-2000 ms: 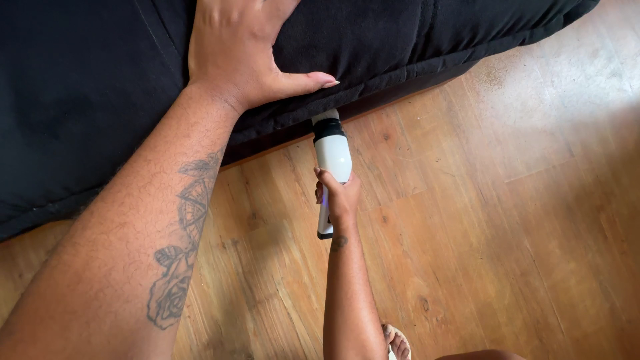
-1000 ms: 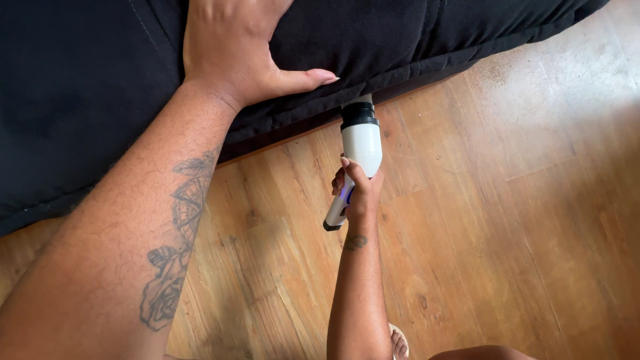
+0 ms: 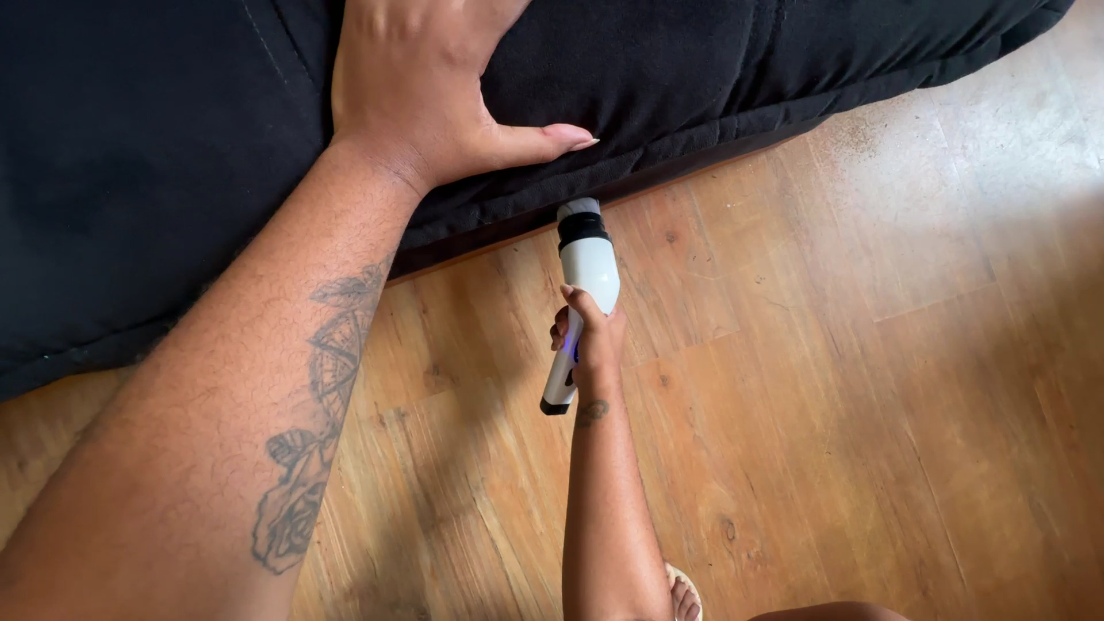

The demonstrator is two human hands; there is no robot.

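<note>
My left hand (image 3: 423, 86) rests on the dark upholstery of a sofa (image 3: 647, 78), thumb stretched out to the right and the other fingers cut off by the top edge of the view. Below it, my right hand (image 3: 595, 332) is closed around the handle of a white handheld vacuum cleaner (image 3: 592, 269) with a black collar and a black handle end. A small violet light glows on the handle. The vacuum's translucent greyish head points up at the lower edge of the sofa; whether it touches the sofa I cannot tell.
A wood-look plank floor (image 3: 819, 371) spreads below and to the right of the sofa. Dark specks lie on the floor near the sofa's right part. My sandalled foot (image 3: 684, 595) and part of a leg show at the bottom edge.
Over the two seconds the vacuum cleaner in my right hand has shifted to the right along the sofa's lower edge, and more of its head now shows. My left hand has stayed on the upholstery.
</note>
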